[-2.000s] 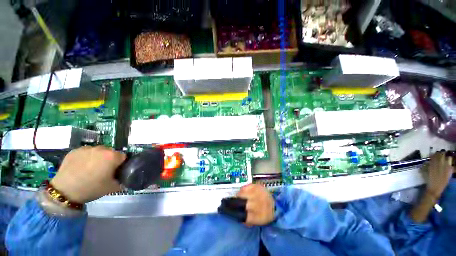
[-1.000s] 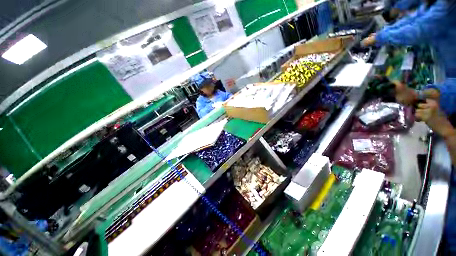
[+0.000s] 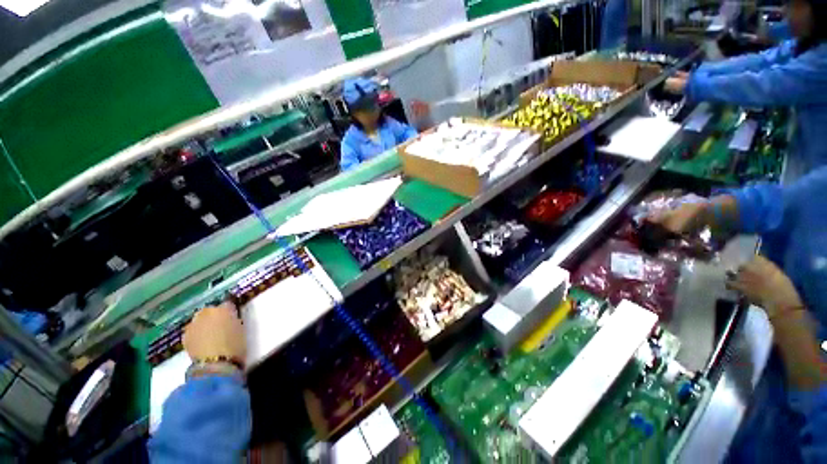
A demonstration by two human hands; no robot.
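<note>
My left hand (image 3: 216,340), with a bead bracelet, reaches over the upper shelf at the left, at the row of dark and brassy components (image 3: 272,276) beside a white sheet (image 3: 290,313). Its fingertips are hidden, so I cannot tell whether it holds anything. My right hand is out of the picture. A green circuit board (image 3: 481,390) lies at the lower right, with a long white-silver heatsink (image 3: 589,376) across it and a finned heatsink (image 3: 526,308) with a yellow strip at its base.
Bins hold dark red components (image 3: 367,381), cream-white components (image 3: 435,294) and red parts (image 3: 553,206). A blue coiled cord (image 3: 363,340) crosses the view. A neighbour's hands (image 3: 766,281) are at the right, near pink bags (image 3: 626,281). A person (image 3: 367,127) sits behind the shelf.
The view has swung from the boards up to the shelves. My left hand, earlier around a black device over a board, is now at the upper shelf. My right hand has left the view.
</note>
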